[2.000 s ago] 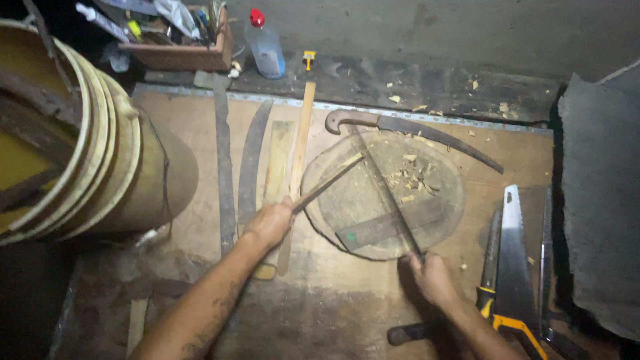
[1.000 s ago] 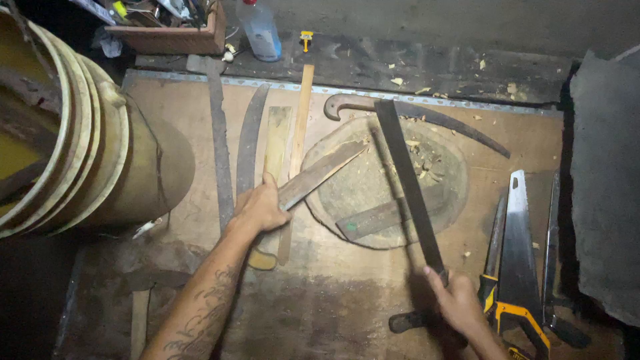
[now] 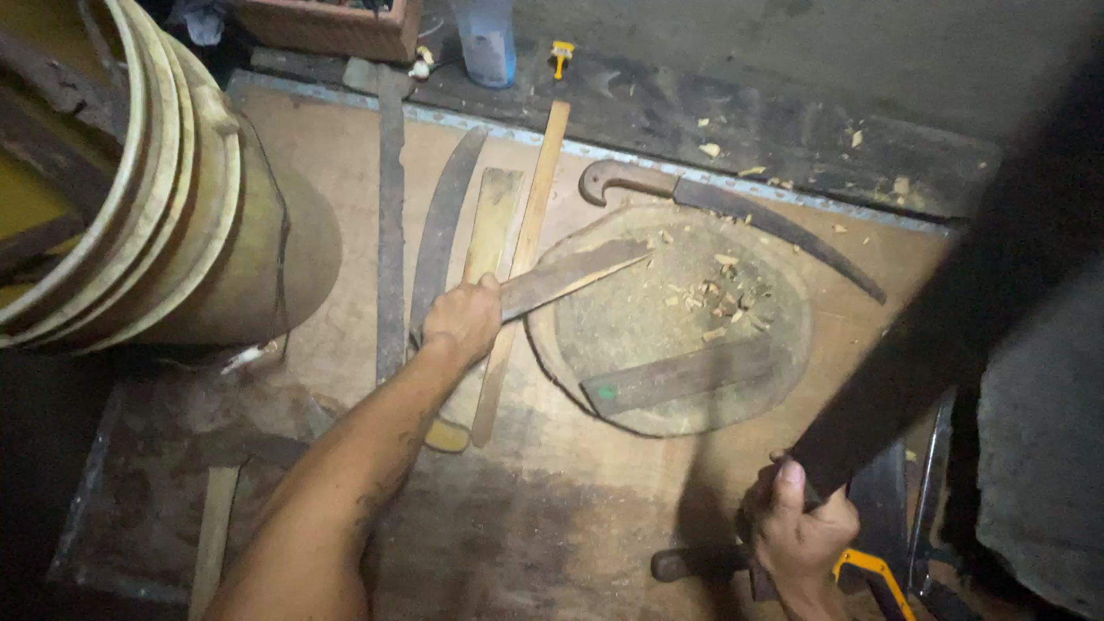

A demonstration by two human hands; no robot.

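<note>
My left hand [image 3: 466,319] grips the near end of a dark wooden slat [image 3: 578,269], whose chipped, pale-edged far end rests on a round wooden chopping block [image 3: 621,328]. In my right hand [image 3: 802,526] is a machete with a broad dark blade [image 3: 940,328], raised and slanting up to the right, blurred near its far end. Wood chips [image 3: 724,297] lie scattered on the block. A second dark wooden piece [image 3: 673,375] with a green mark lies across the block's near side. Beyond the block is a curved blade with a hooked wooden handle [image 3: 634,178].
A bucket [image 3: 293,250] stands at left. Long blades [image 3: 391,233] and wooden strips [image 3: 536,194] lie left of the block. A yellow-handled saw [image 3: 871,565] is at lower right, partly hidden. At the back are a bottle [image 3: 486,52], a yellow razor [image 3: 561,57] and a planter box [image 3: 345,30].
The machete in my right hand, over the block in the earlier frames, is now raised toward the upper right. My left hand still holds the slat, which has turned its broad face up since the first frame.
</note>
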